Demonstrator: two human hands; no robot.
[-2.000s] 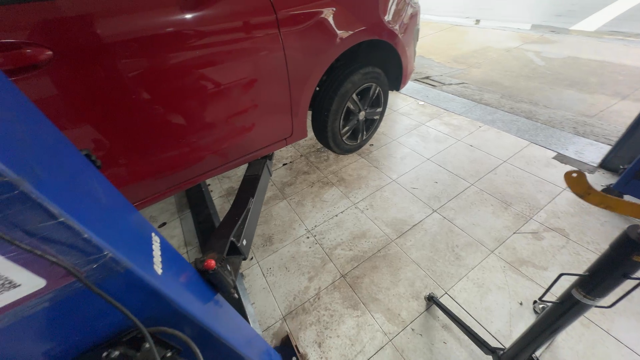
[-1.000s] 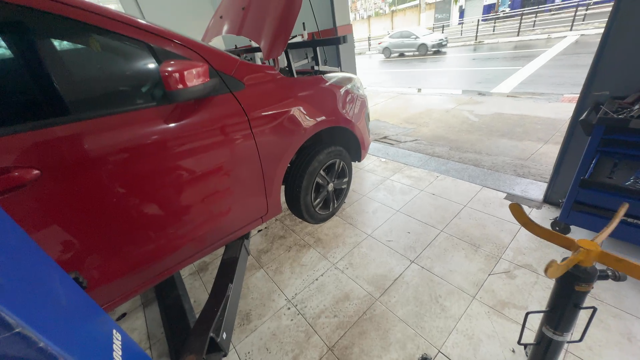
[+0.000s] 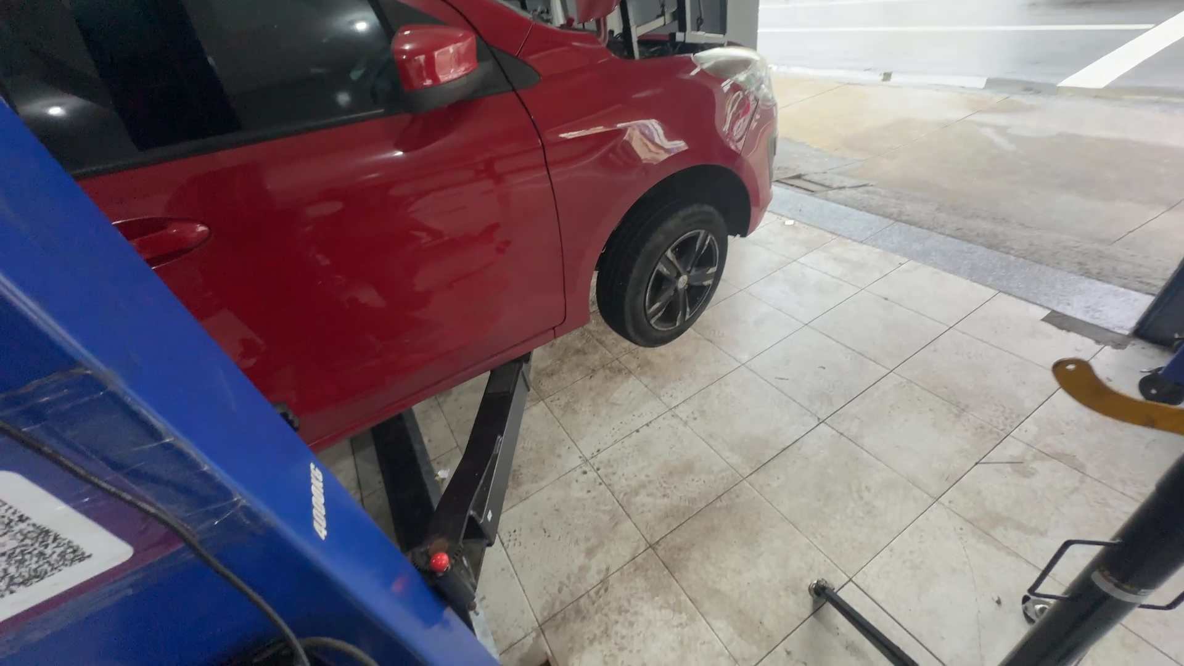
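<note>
Neither my left hand nor my right hand shows in the head view. A red car (image 3: 398,231) fills the left and middle, its front wheel (image 3: 671,276) hanging just above the tiled floor. Beneath its sill reaches the black arm (image 3: 486,453) of a vehicle lift, with a red knob (image 3: 438,561) at its near end. The blue lift column (image 3: 231,444) stands close by at the left, with a dark cable (image 3: 176,529) across it.
At the lower right stands a black jack-like stand (image 3: 1124,573) with a wire handle and a thin leg (image 3: 860,618) on the floor. A yellow curved bracket (image 3: 1110,396) juts in above it. A stone threshold strip (image 3: 962,259) separates the tiles (image 3: 740,462) from the pavement outside.
The view has swung up toward the street and then back down. No hand appears in any frame, and the car shows no plain move of its own.
</note>
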